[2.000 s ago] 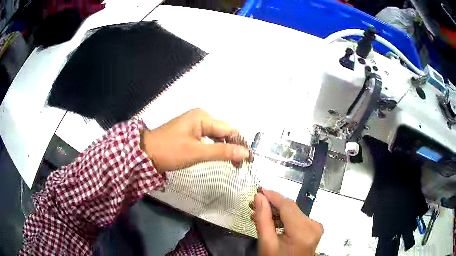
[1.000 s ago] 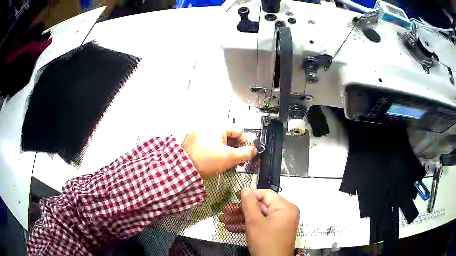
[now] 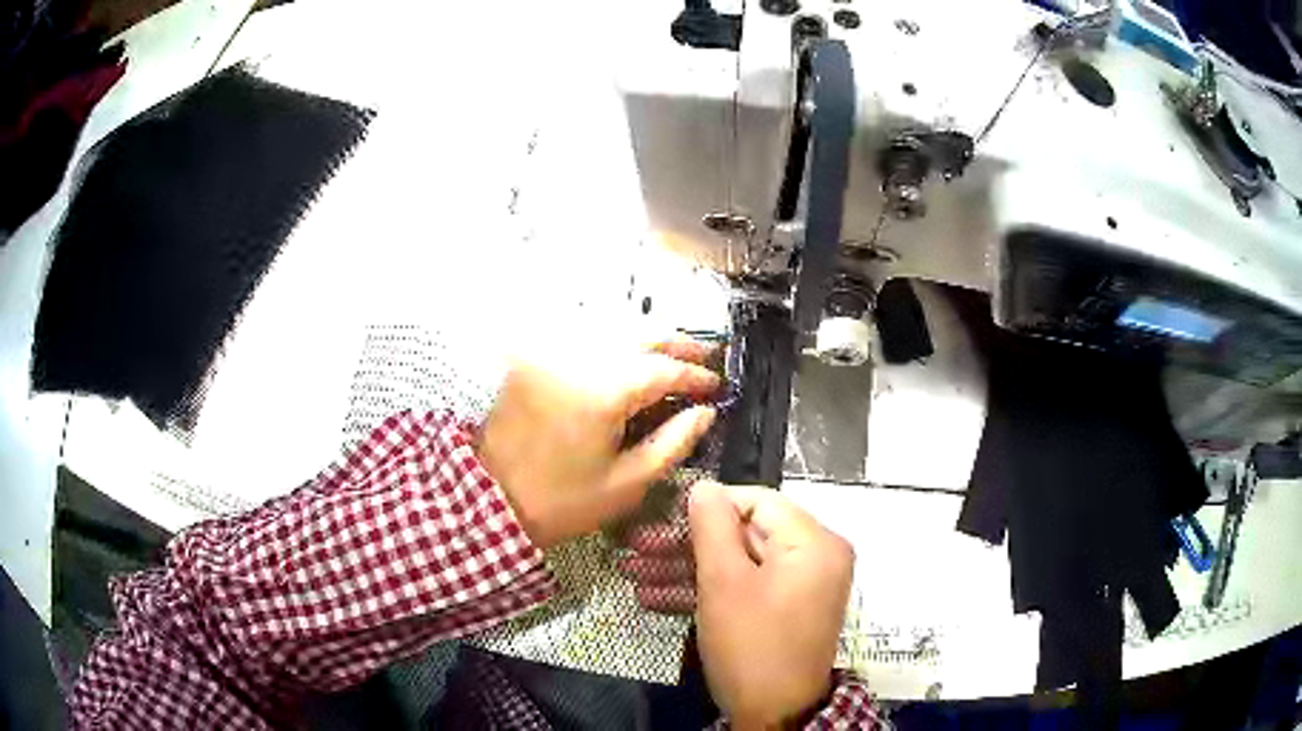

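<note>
A single mesh panel [image 3: 614,607] lies under and in front of my hands, looking grey and dotted. My left hand [image 3: 593,436] pinches its edge just left of the presser foot, beside the black fabric strip [image 3: 757,407]. The strip runs straight down from under the needle area. My right hand [image 3: 764,593] is closed on the mesh edge at the strip's lower end, nearer me. The needle tip is hidden among the metal parts of the foot.
A stack of black mesh panels [image 3: 186,236] lies at left. The sewing machine head [image 3: 942,86] stands ahead and right, with a white roller [image 3: 844,339] beside the foot. Black cut strips [image 3: 1078,486] hang at right, near blue-handled snips [image 3: 1189,544] and a slim metal tool [image 3: 1231,536].
The mesh has come from left of the foot to beside the strip at the needle. Both hands moved there with it. The view has shifted closer to the machine.
</note>
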